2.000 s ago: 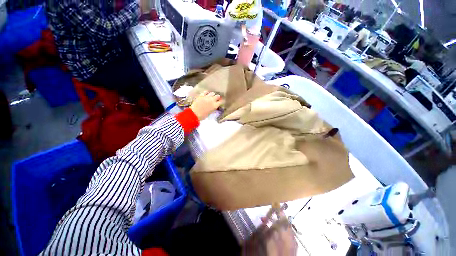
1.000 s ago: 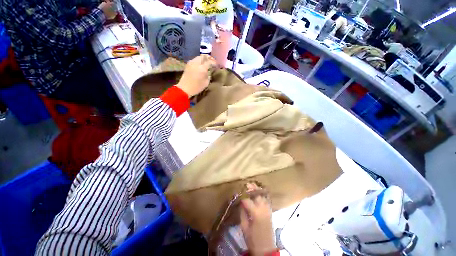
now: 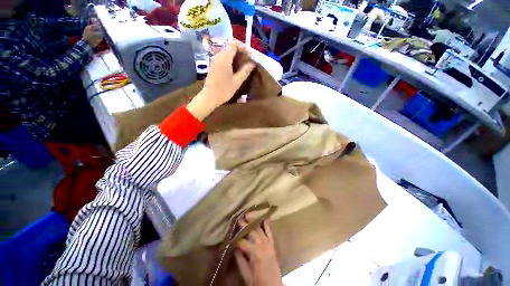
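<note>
The tan-khaki garment piece (image 3: 341,195) lies spread and rumpled on the white machine table, with its darker brown side showing at the right and far end. My left hand (image 3: 226,75) is raised at the far end and pinches a brown part of the garment between thumb and fingers. My right hand (image 3: 258,251) is low over the near part of the garment, with its fingers curled on a folded brown edge; a narrow strip with a light line, perhaps a zipper (image 3: 222,260), runs beside the fingers.
A white sewing machine head (image 3: 428,271) stands at the lower right. Another machine (image 3: 154,64) stands at the far left, with scissors (image 3: 113,81) beside it. Blue bin (image 3: 33,246) at lower left. A person in a checked sleeve (image 3: 61,67) sits at upper left. More machine tables stand at upper right.
My left hand has moved from the cloth near the table edge to the far end, lifting a brown part. My right hand has come onto the garment's near edge, with the strip beside it. The view has shifted.
</note>
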